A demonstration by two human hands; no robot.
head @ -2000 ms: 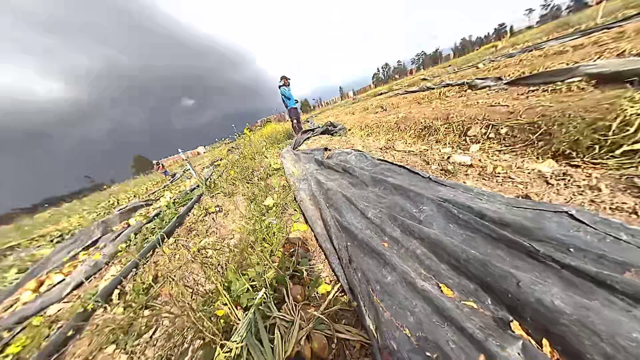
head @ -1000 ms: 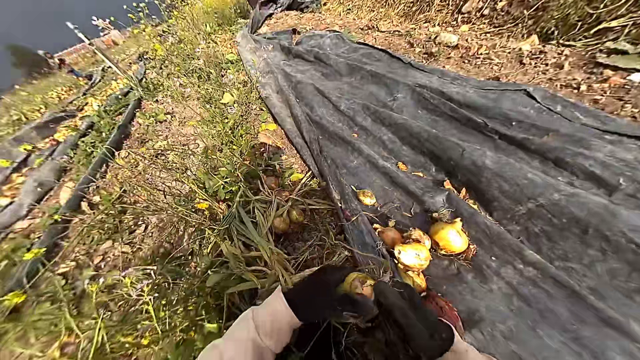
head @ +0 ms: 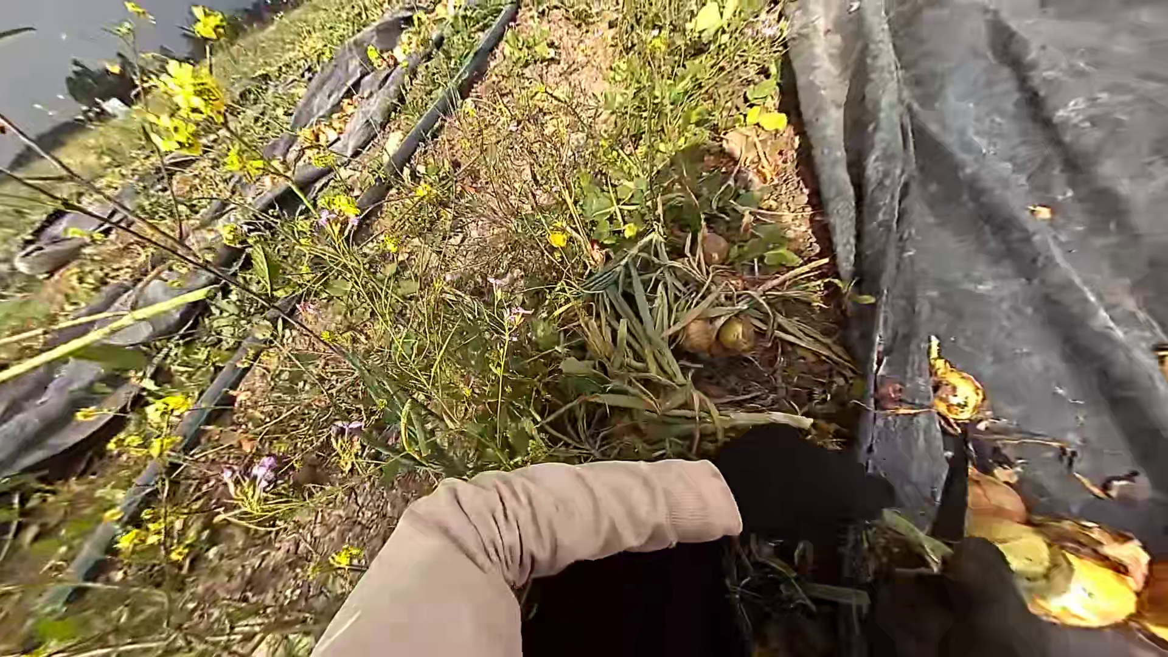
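Observation:
My left hand (head: 803, 484), in a black glove below a pale pink cuff, reaches from the bottom centre to the edge of the dark plastic sheeting (head: 1013, 237). Its fingers are in deep shade, so what they hold is hidden. My right hand (head: 976, 593), also dark-gloved and blurred, is low at the right, beside several yellow onions (head: 1086, 584) on the sheeting. Another onion (head: 956, 392) lies above them, near the sheet's edge. Two onions (head: 716, 336) rest on the soil among dry onion leaves (head: 648, 319), above my left hand.
Weeds with yellow flowers (head: 187, 96) fill the left side. Beyond them a dark hose (head: 429, 119) and crumpled dark sheeting (head: 338, 82) run along the ground. A thin dry stem (head: 164, 242) crosses the upper left.
The view has dipped and swung left. My hands, together around an onion one second ago, are now apart, the left at the sheet's edge and the right beside the onion pile.

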